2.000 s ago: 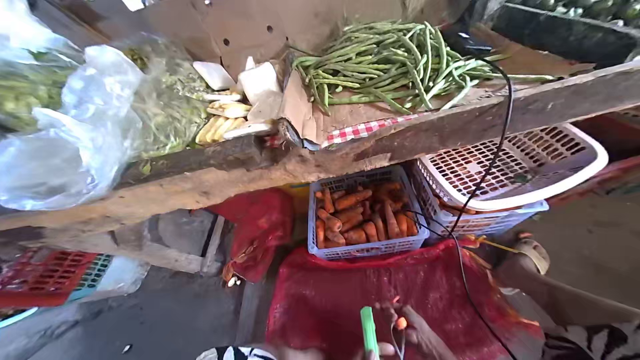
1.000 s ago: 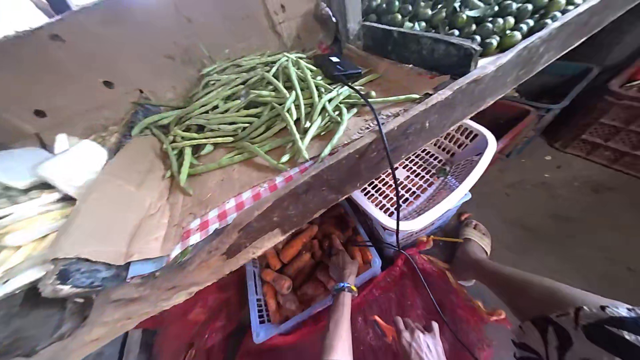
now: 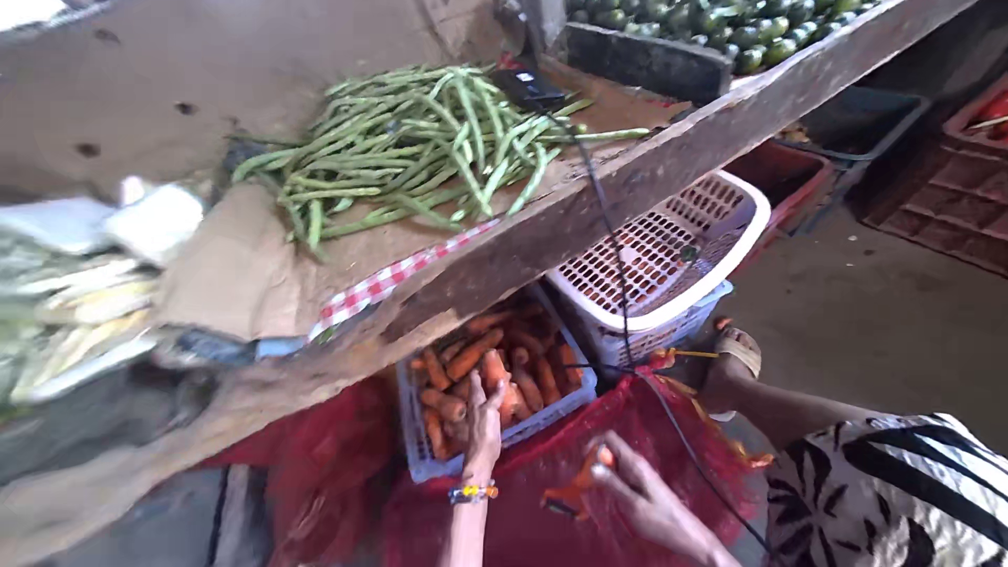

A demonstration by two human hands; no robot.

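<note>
My left hand (image 3: 484, 429), with a beaded bracelet at the wrist, reaches into a light-blue plastic crate (image 3: 543, 408). Its fingers touch the carrots (image 3: 475, 354) piled inside; whether they grip one I cannot tell. Lower right of the crate, my right hand (image 3: 642, 492) holds a small orange object (image 3: 579, 492) with a dark end between thumb and fingers, above red mesh sacking (image 3: 488, 528). The object's exact kind is unclear. A wooden plank hides the crate's back part.
Green beans (image 3: 425, 150) and a black device (image 3: 528, 88) lie on the cardboard-lined shelf behind a wooden plank (image 3: 551, 236). A white basket (image 3: 748, 252) stands right of the crate. A black cable (image 3: 606, 205) hangs across. A sandaled foot (image 3: 736, 354) is at right.
The view has swung right and closer since the first frame. Two seconds ago both hands were low over the red mesh near a green object; since then my left hand has moved into the carrot crate.
</note>
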